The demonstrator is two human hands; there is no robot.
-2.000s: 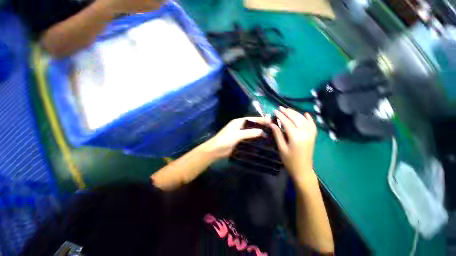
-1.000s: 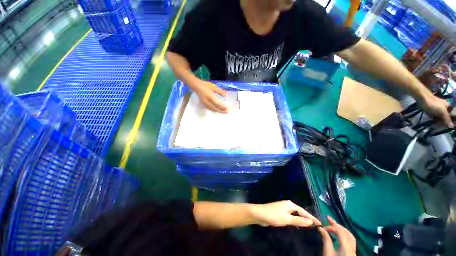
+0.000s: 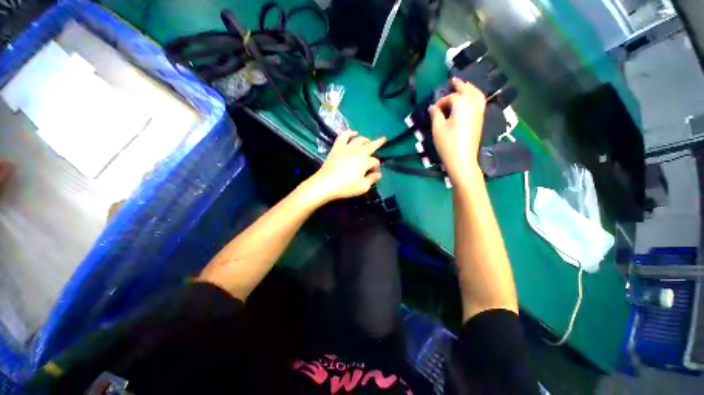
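Observation:
Black power adapters with pale ends (image 3: 490, 127) lie grouped on the green bench. My right hand (image 3: 459, 123) is over the group, fingers bent down on it; whether it grips one is hidden. My left hand (image 3: 351, 166) is at the bench's near edge, its fingers around black cables (image 3: 397, 163) that run to the group. Clear crinkled plastic (image 3: 333, 116) lies just beyond my left hand. A large heap of black cables (image 3: 262, 54), partly tied with a tan band, lies further left on the bench.
A film-lined blue crate (image 3: 174, 154) with white sheets (image 3: 85, 108) stands at the left. A white wrap (image 3: 571, 227) and white cord lie on the bench (image 3: 494, 254) at right. A shiny conveyor runs behind. Part of another person's hand shows at the left edge.
My hands were together at the bench edge; now they are apart, the right over the adapters, the left on the cables. The view has swung right, and the coworker is mostly out of it.

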